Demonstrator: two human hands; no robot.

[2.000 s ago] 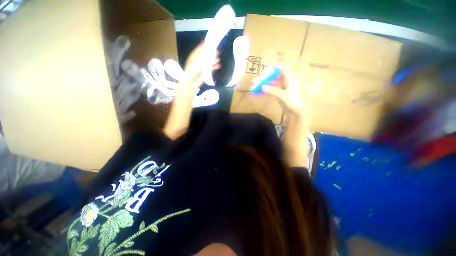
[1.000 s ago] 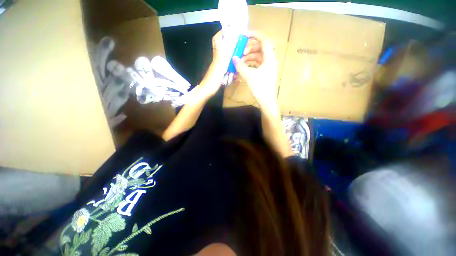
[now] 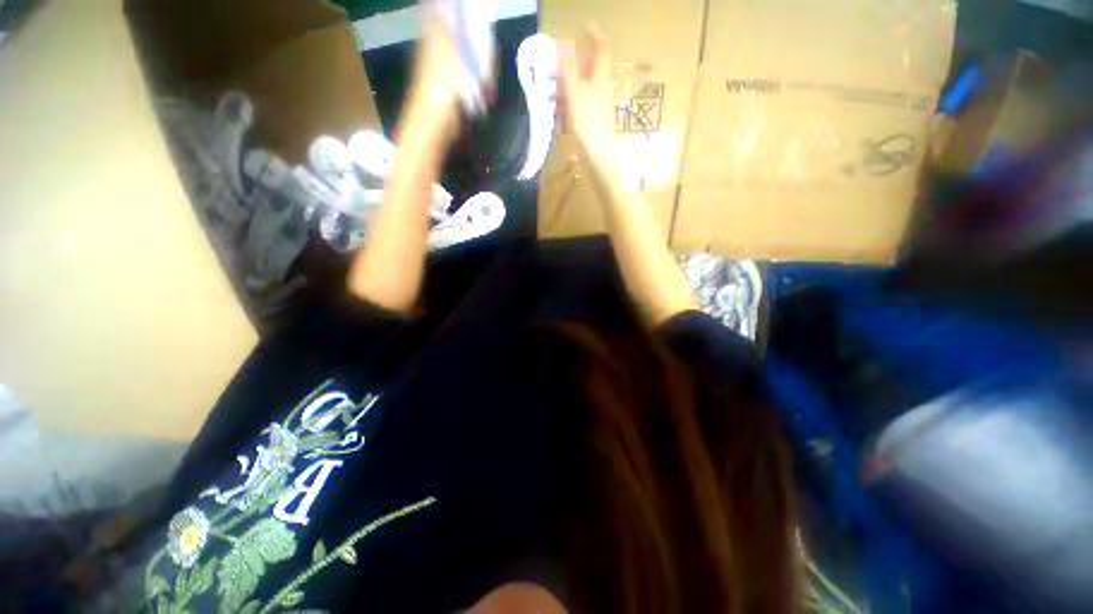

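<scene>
My left hand [image 3: 441,60] is blurred near the top edge, around a white housing [image 3: 473,34] with a bluish tint, cut off by the frame's top. My right hand [image 3: 584,78] is blurred over the left edge of the flat cardboard [image 3: 791,180]; its fingers look apart, but I cannot tell if it holds anything. A white shell half [image 3: 539,106] lies on the dark ledge between my hands. Another white housing [image 3: 471,221] lies near my left forearm. No blue battery shows in my hands.
A deep carton [image 3: 108,240] at left holds several white housings [image 3: 246,198]. At right are a small carton [image 3: 1001,108] with a blue item at its edge, and a blurred person's blue and pale clothing [image 3: 983,480]. A clear bundle [image 3: 723,294] lies below the cardboard.
My hands have moved apart. My left hand has gone up and left with the housing. My right hand no longer shows the blue battery. The shell half on the ledge is uncovered.
</scene>
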